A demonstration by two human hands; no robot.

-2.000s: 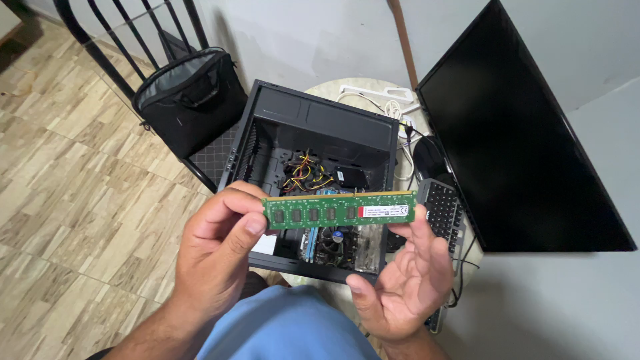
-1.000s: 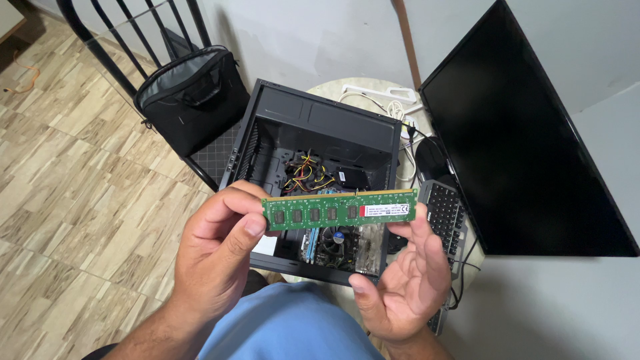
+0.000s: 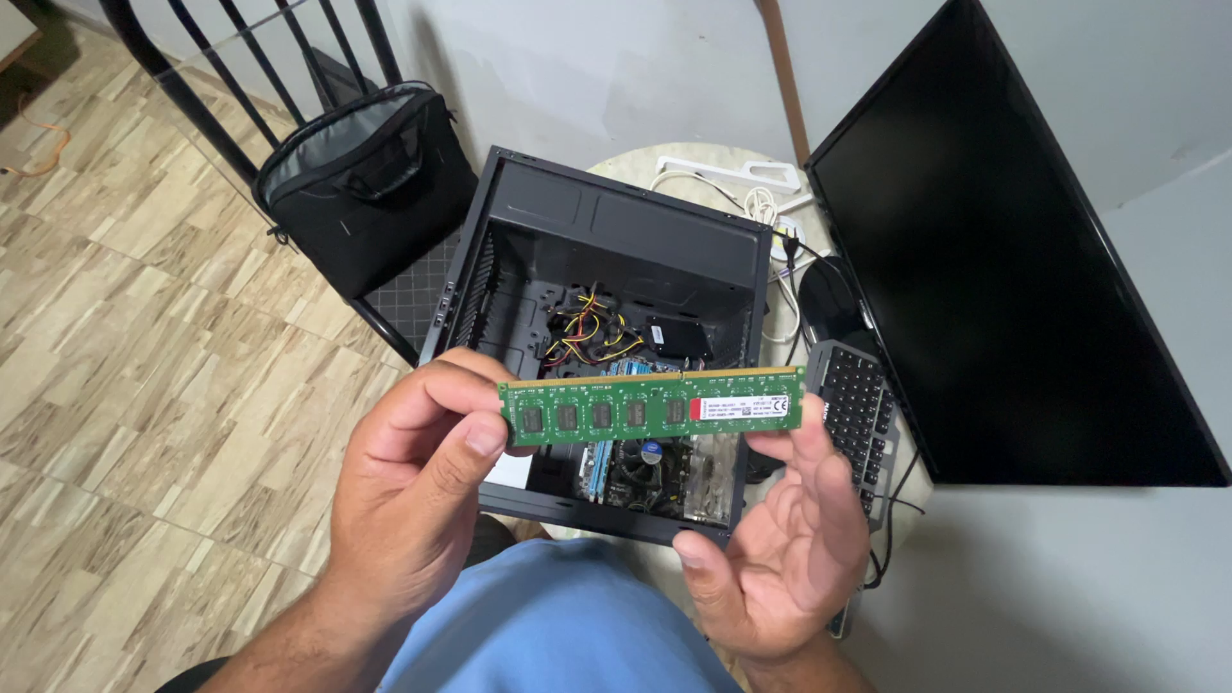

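A green RAM module (image 3: 616, 412) with a gold contact edge along its top and a white label is held level above an open black computer case (image 3: 616, 226). My left hand (image 3: 423, 481) pinches its left end between thumb and fingers. At the right end, the fingers of my right hand (image 3: 784, 539) touch or lie behind the module, the thumb apart from it. Inside the case are a CPU cooler fan (image 3: 647, 464), blue memory slots (image 3: 598, 472), red and yellow cables (image 3: 587, 332) and a black drive (image 3: 678, 338). The module hides part of the motherboard.
The case lies on a round table (image 3: 664, 159). A black monitor (image 3: 1001, 260), a keyboard (image 3: 852, 414) and white cables (image 3: 760, 205) are at the right. On the left, a black bag (image 3: 375, 192) rests on a chair (image 3: 409, 294).
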